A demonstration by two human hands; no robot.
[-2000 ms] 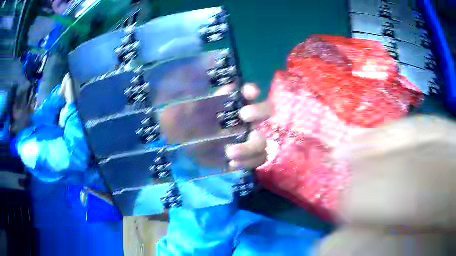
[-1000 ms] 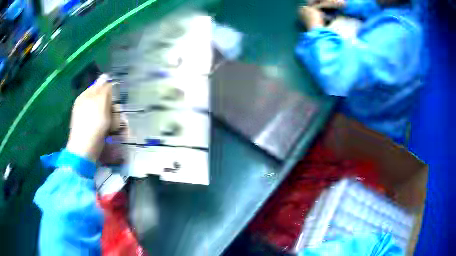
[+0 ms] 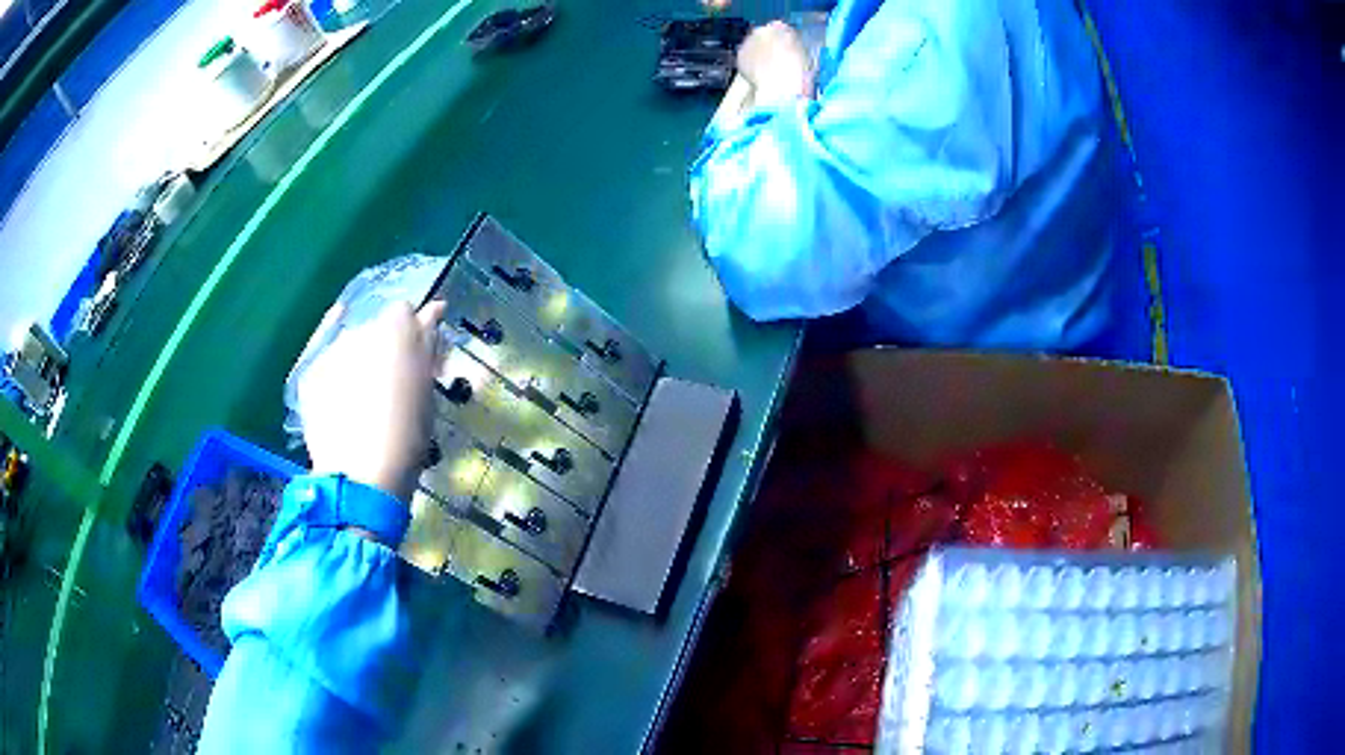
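A sheet of plates, grey and shiny with black hook-shaped marks in two columns, lies tilted over the green bench. My left hand, bare with a light-blue sleeve, is at its left edge with fingertips on the edge. The sheet's right side meets long dark panels near the bench edge; whether it rests on them I cannot tell. A crumpled clear plastic bag shows behind my left hand. My right hand is not in the picture.
A blue bin of small dark pieces stands at left. A brown cardboard box below the bench edge holds red bubble wrap and a white tray. A person in light blue works ahead beside a black housing.
The view has swung and steadied. The sheet now lies lower, beside the dark panels, with my left hand still on its left edge. The red bag near my left sleeve is out of view.
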